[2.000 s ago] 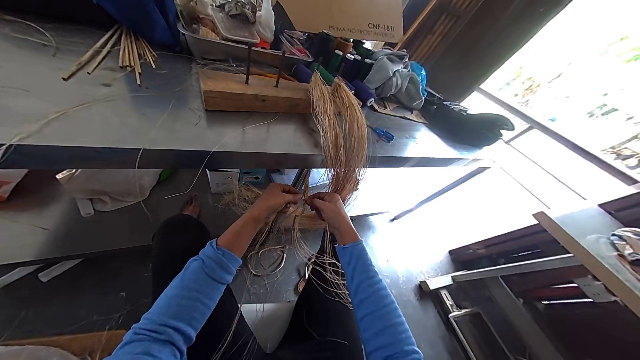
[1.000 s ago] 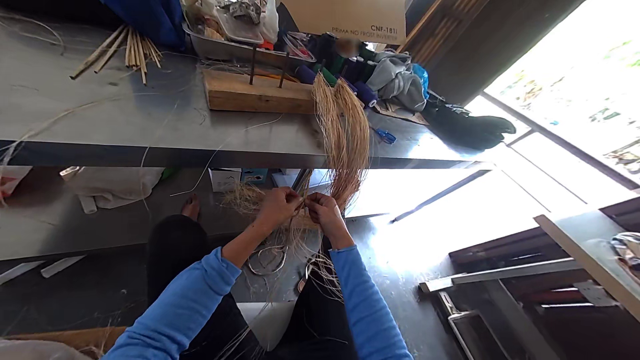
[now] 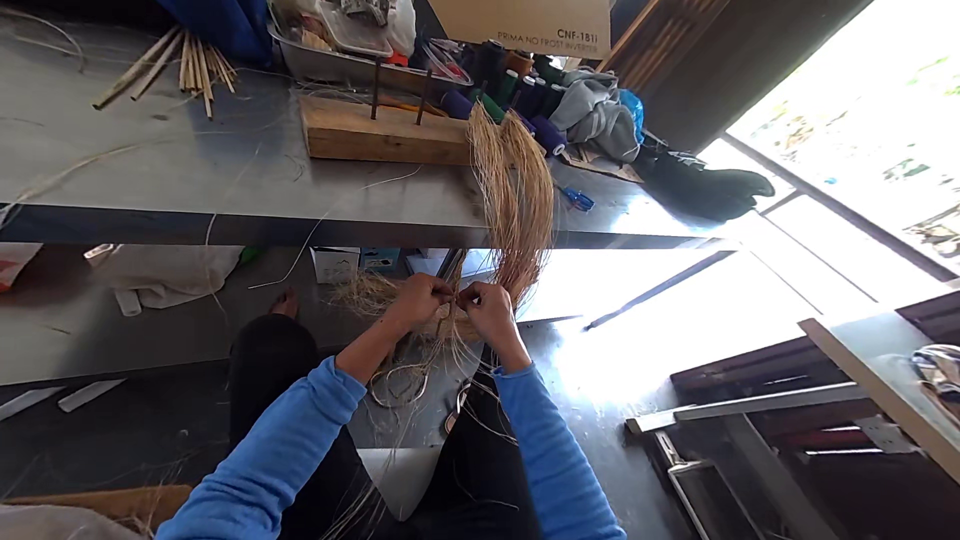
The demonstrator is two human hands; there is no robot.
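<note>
Tan plant-fibre strands (image 3: 452, 326) run between my two hands, below the front edge of the metal table. My left hand (image 3: 420, 301) pinches them between thumb and fingertips. Close beside it, my right hand (image 3: 487, 306) pinches the same strands, its fingers bent. A long bundle of tan fibres (image 3: 517, 202) drapes over the table edge just above my right hand, from the end of a wooden block (image 3: 390, 139) with two upright metal rods. Loose fibres hang under both hands over my lap. The exact crossing of strands at the fingertips is too small to tell.
On the metal table (image 3: 225, 176) lie thin sticks (image 3: 196, 67), a filled metal tray (image 3: 330, 67), thread spools (image 3: 550, 135), blue-handled snips (image 3: 577, 199), grey cloth (image 3: 596, 116) and a black shoe (image 3: 701, 184). A lower shelf (image 3: 172, 330) holds a whitish bag (image 3: 176, 274). A wooden-edged table (image 3: 885, 390) stands right.
Both hands stay close together on the strands below the table edge, with only small shifts of the fingers. The hanging bundle and the things on the table have not plainly moved.
</note>
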